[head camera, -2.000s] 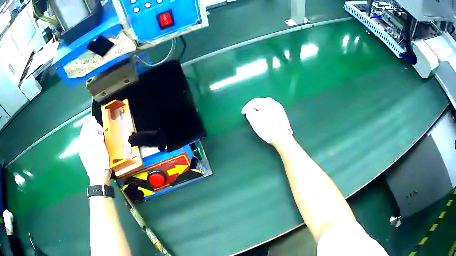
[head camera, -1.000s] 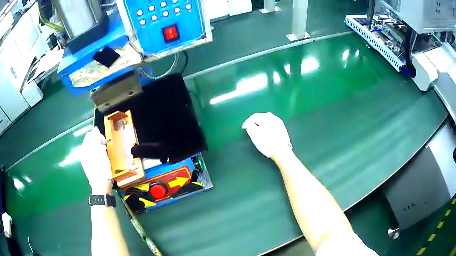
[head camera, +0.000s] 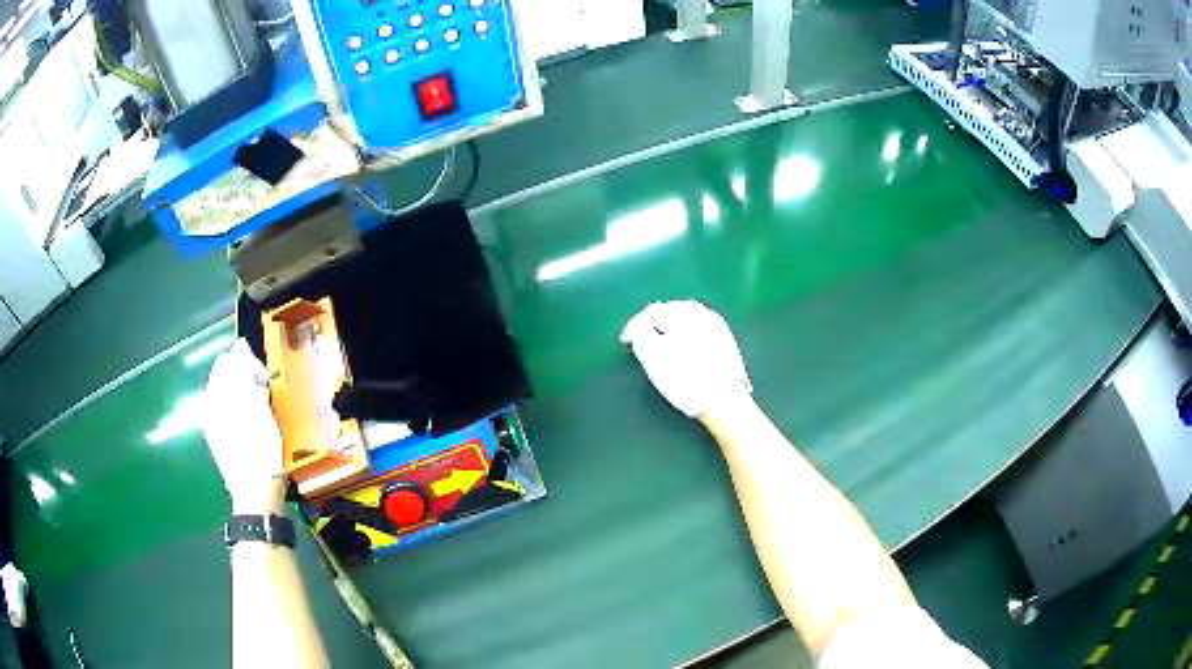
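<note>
The orange-brown fixture (head camera: 309, 403) lies on the left side of the press base, with a pale strip inside it. My left hand (head camera: 243, 421), in a white glove, lies along the fixture's left edge; whether its fingers grip the edge is unclear. My right hand (head camera: 688, 356), also in a white glove, rests on the green belt with its fingers curled in; nothing shows in it. The grey metal press head (head camera: 298, 251) is at the far end of the fixture. The black cloth (head camera: 425, 314) lies right of the fixture.
The base panel (head camera: 458, 482) has a red button (head camera: 404, 506) in front of the cloth. A blue controller (head camera: 416, 65) stands behind. The green belt (head camera: 837, 327) curves across. Grey-white machinery (head camera: 1105, 144) is at right. A wrapped hose (head camera: 360, 608) hangs from the base. A gloved hand shows at the far left edge.
The view has tilted, so the press and belt sit slightly lower than two seconds ago. Both hands keep their places beside the fixture and on the belt.
</note>
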